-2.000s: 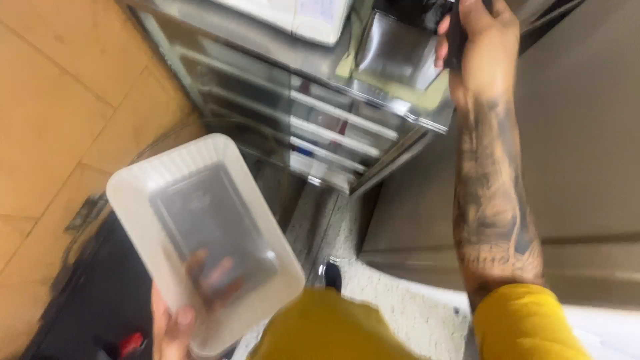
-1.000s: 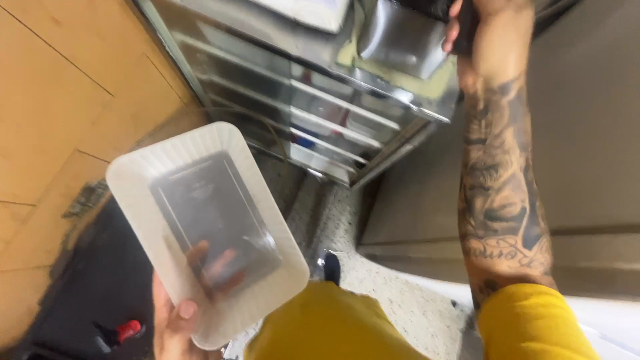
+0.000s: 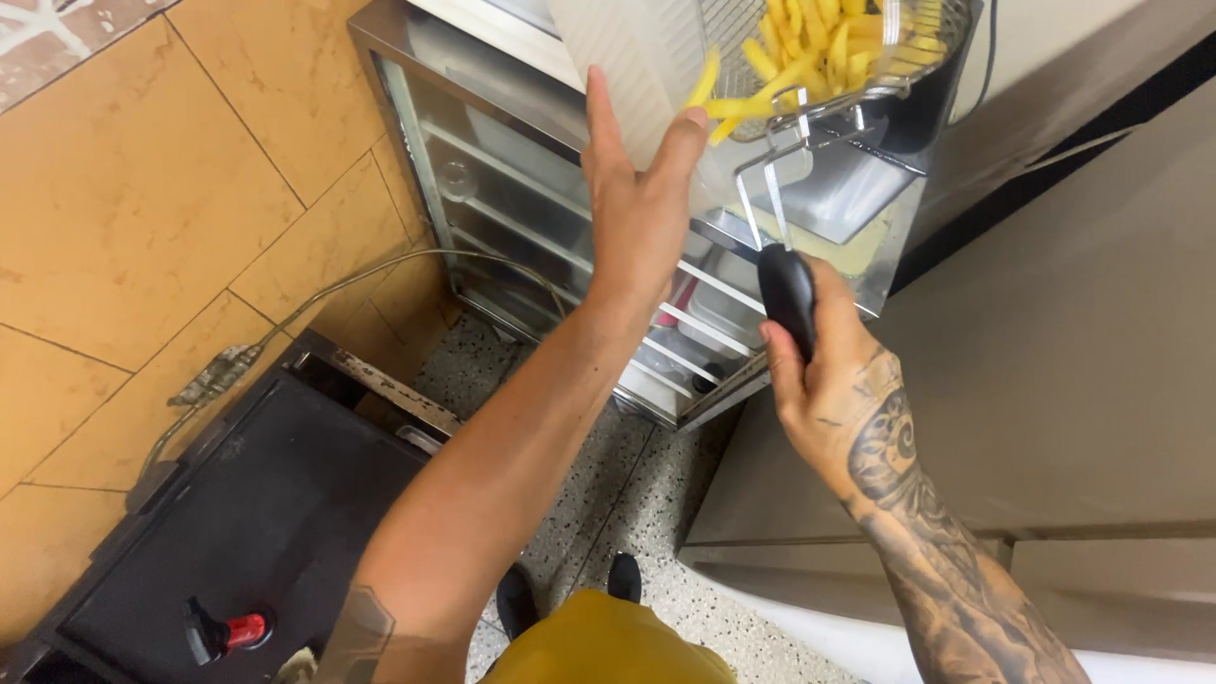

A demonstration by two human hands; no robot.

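Observation:
My right hand [image 3: 822, 351] grips the black handle [image 3: 788, 294] of a wire fryer basket [image 3: 917, 57], which is lifted above the counter at the upper right. Yellow french fries [image 3: 817, 47] lie in the basket, and some hang at its edge over a translucent plastic tray [image 3: 632, 71]. Holding that tray is my left hand [image 3: 641, 190], its thumb and a finger along the near side. The tray is tilted beside the basket, with its upper part out of frame. Below the basket is a steel fryer lid or pan [image 3: 841, 190].
A steel-topped cabinet [image 3: 475, 76] with glass and white bars stands ahead. Tan tiles [image 3: 142, 190] cover the wall at left, crossed by a cable [image 3: 342, 285]. A black appliance [image 3: 237, 513] with a red-and-black knob [image 3: 233, 632] is at lower left; a large grey panel [image 3: 1045, 380] is at right.
My left hand has moved the tray from the lower left up to the basket. The basket of fries has come into view above the counter, its handle in my right hand.

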